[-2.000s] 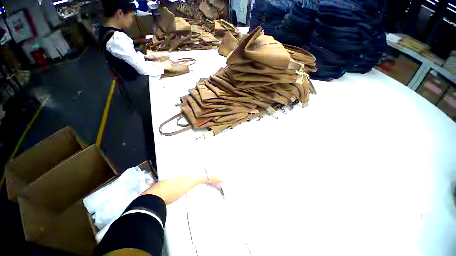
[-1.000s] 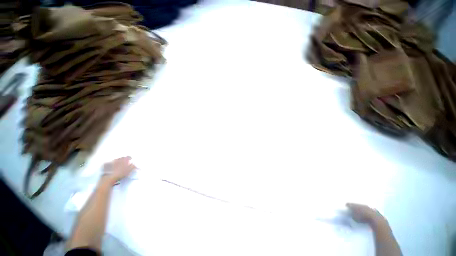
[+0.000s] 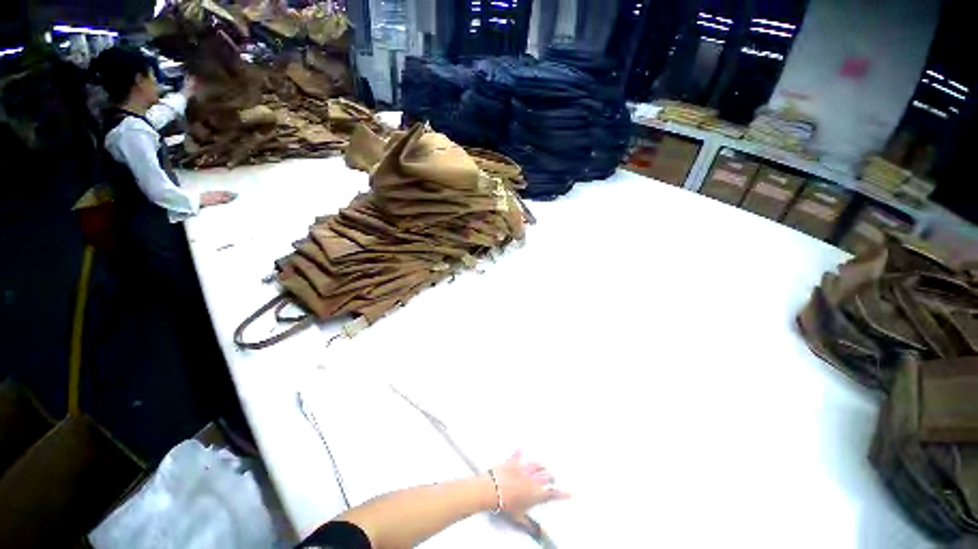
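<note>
Thin white tissue paper (image 3: 429, 483) lies on the white table, hard to tell from it; thin dark edge lines show. My left hand (image 3: 525, 488) rests palm down on the paper near the table's front, fingers spread, holding nothing that I can see. My right hand is not in view. White paper rolls (image 3: 193, 504) fill a carton on the floor at the lower left, cut off by the frame's edge.
A fanned heap of brown bags (image 3: 408, 236) stands mid-table, with more brown bags (image 3: 933, 375) at the right edge. Navy bags (image 3: 547, 118) are stacked behind. A person (image 3: 145, 161) stands at the table's far left. An open carton (image 3: 64, 483) is lower left.
The view has swung left and up. Both my hands were on the paper a second ago; my left hand now lies nearer the picture's middle and my right hand is out of view.
</note>
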